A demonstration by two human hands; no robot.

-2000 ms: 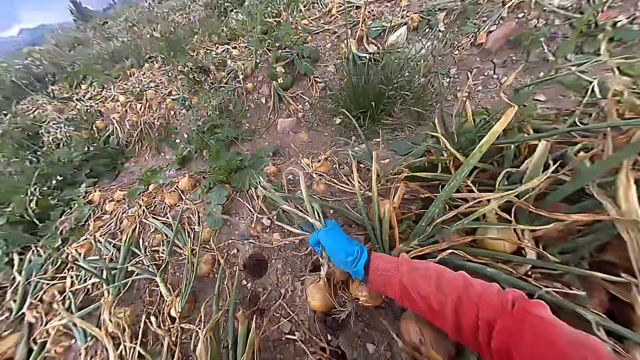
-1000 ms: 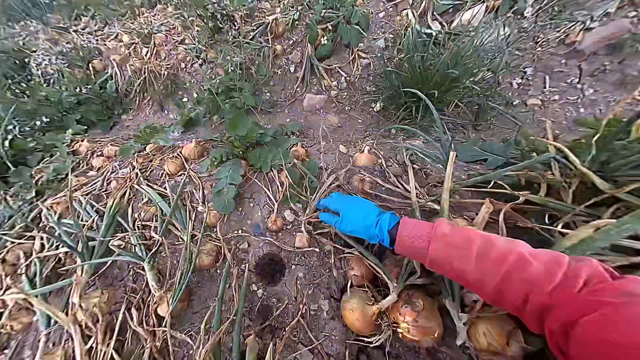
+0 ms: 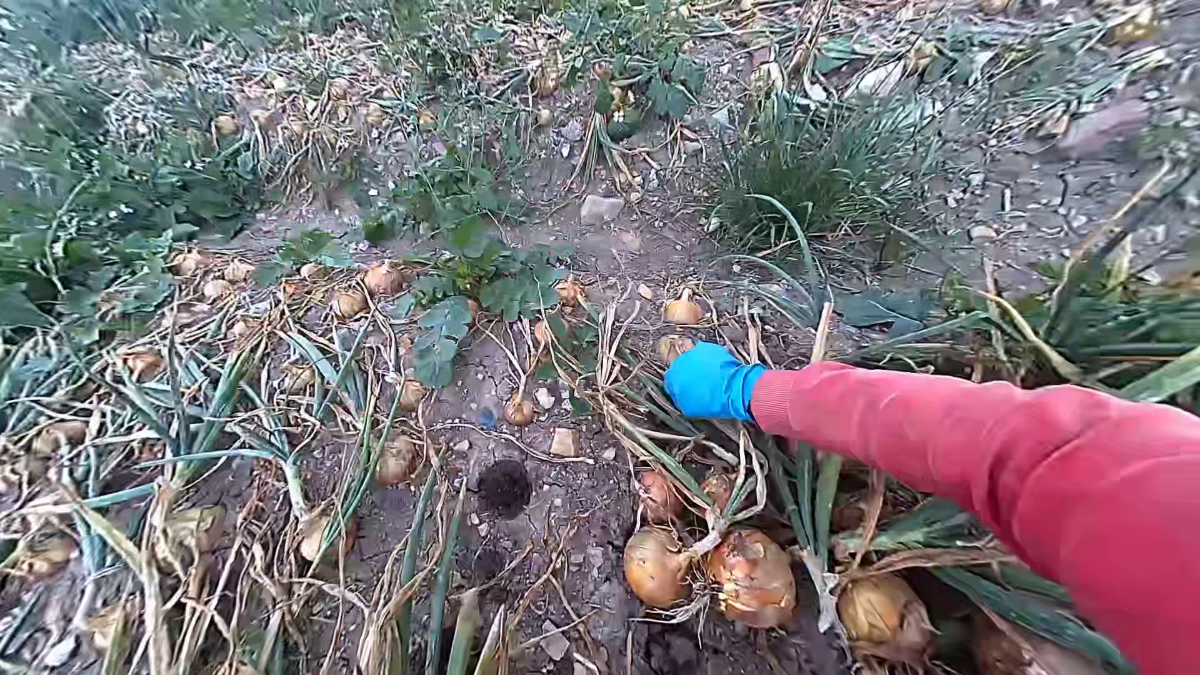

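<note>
My right hand (image 3: 710,382), in a blue glove below a red sleeve, is at the middle right with its fingers curled downward among onion leaves (image 3: 647,441). An onion bulb (image 3: 673,347) lies just beyond the glove, and another onion (image 3: 683,309) sits behind it. Nearer to me, a yellow onion (image 3: 655,567) and a larger onion (image 3: 753,577) lie side by side with roots showing. One more onion (image 3: 881,614) rests to their right. The glove hides its own fingertips. My left hand is out of view.
Several onions with drying leaves cover the left, such as one onion (image 3: 398,460). A dark hole (image 3: 504,487) marks the soil. A broad-leaved weed (image 3: 502,281), a grass clump (image 3: 806,178), a pale stone (image 3: 601,209) and long green leaves (image 3: 1162,375) surround the spot.
One second ago my right hand reached left with flatter fingers beside the onions; now its fingers are curled down over the leaves. The view has tilted downward since two seconds ago.
</note>
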